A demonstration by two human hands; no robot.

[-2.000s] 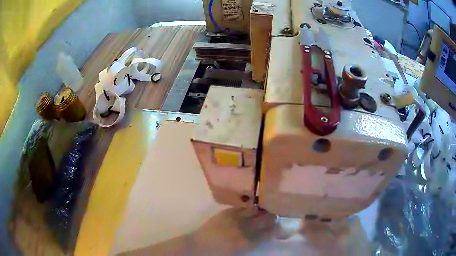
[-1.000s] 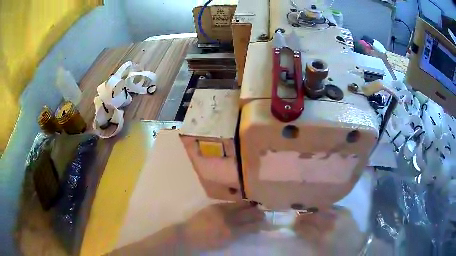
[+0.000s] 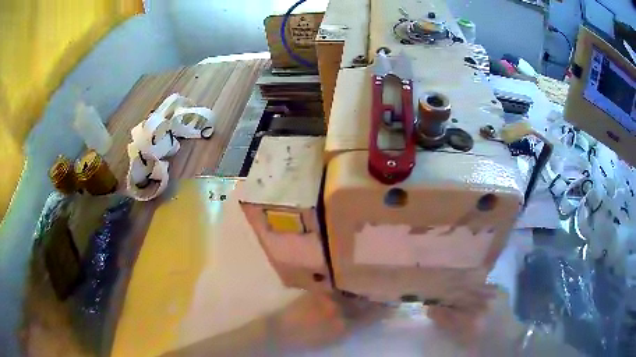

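Note:
The cream sewing machine head (image 3: 425,216) fills the centre, with a peeling pale patch on its front. My left hand (image 3: 314,317) is blurred at the lower edge, below the side cover (image 3: 282,223). My right hand (image 3: 467,317) is blurred below the right part of the head. Both hands reach in under the head, and their fingertips are partly hidden by it. Whether they hold anything cannot be made out. The work clamp and needle area are hidden.
A white strap bundle (image 3: 153,146) with black loops lies on the wood at left, near golden-brown cylinders (image 3: 94,173) and a dark plastic-wrapped bundle (image 3: 104,258). A clear plastic bag (image 3: 558,293), a strap heap (image 3: 593,188) and a control panel (image 3: 607,84) are at right.
The camera view has shifted, so the machine head sits further left than two seconds ago. Between the hands, a small white piece visible one second ago is no longer clearly seen.

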